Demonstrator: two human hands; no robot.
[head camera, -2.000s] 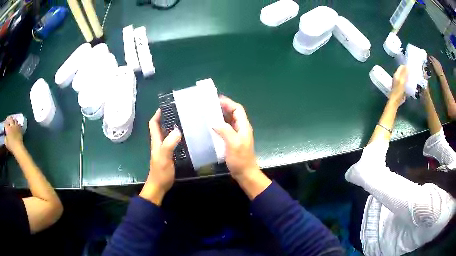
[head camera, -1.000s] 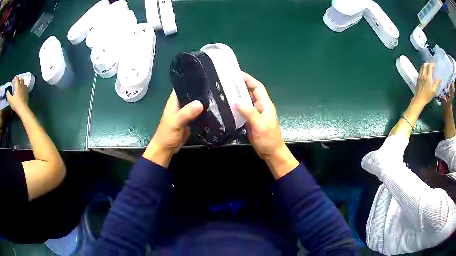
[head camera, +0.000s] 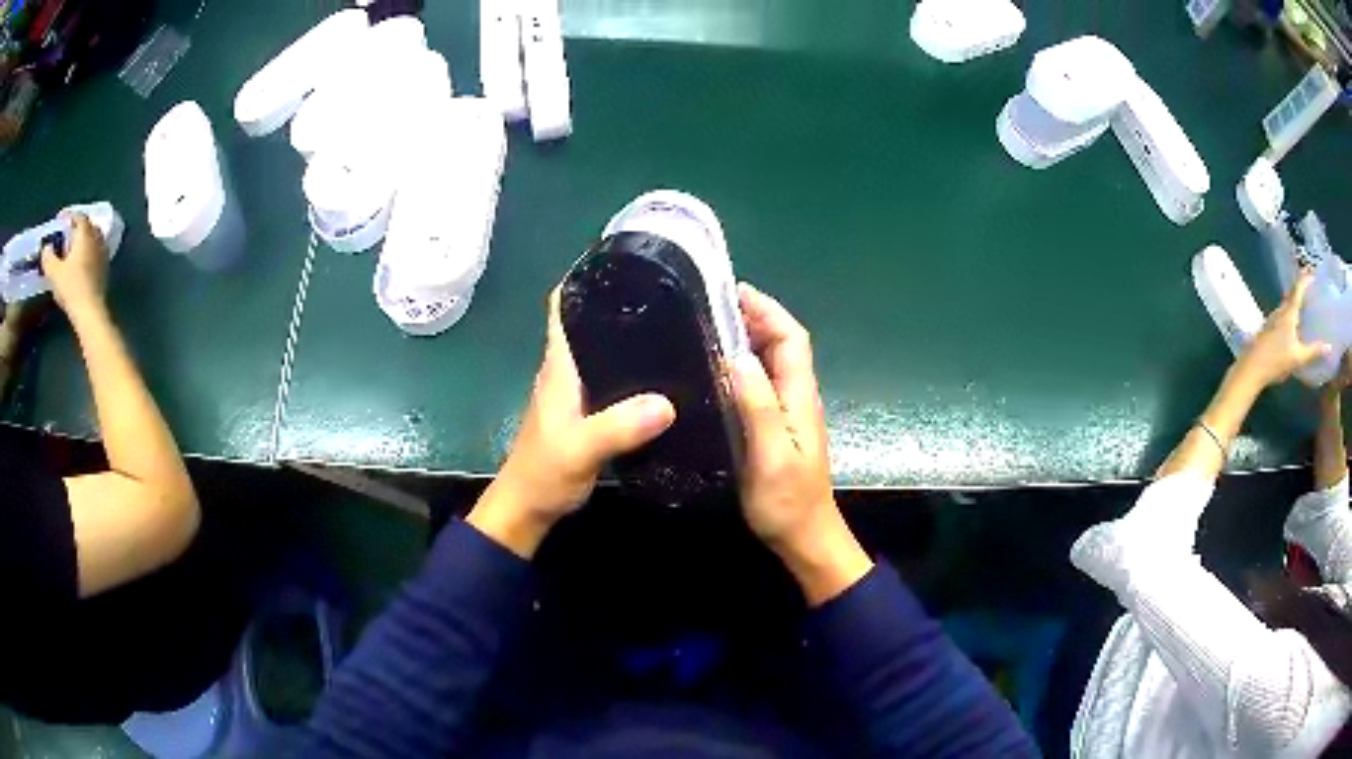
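Note:
A unit with a black oval grille (head camera: 648, 334) on a white body (head camera: 670, 220) is held between both hands above the bench's front edge. The black face is turned up toward me, and the white rim shows behind it at the top and right. My left hand (head camera: 571, 438) grips the left side, its thumb on the black face. My right hand (head camera: 781, 430) grips the right side, its fingers partly hidden behind the unit. The underside of the unit is hidden.
Half-finished white units (head camera: 445, 208) lie grouped at the left, beside narrow white side parts (head camera: 546, 67). More white units (head camera: 1079, 82) lie at the back right. A person's arm (head camera: 126, 393) works at the left, and another person in white sleeves (head camera: 1186, 549) works at the right.
The ribbed side faced left at first; the unit has been turned so its smooth-looking black face points up. My hands still hold it. The view has also shifted.

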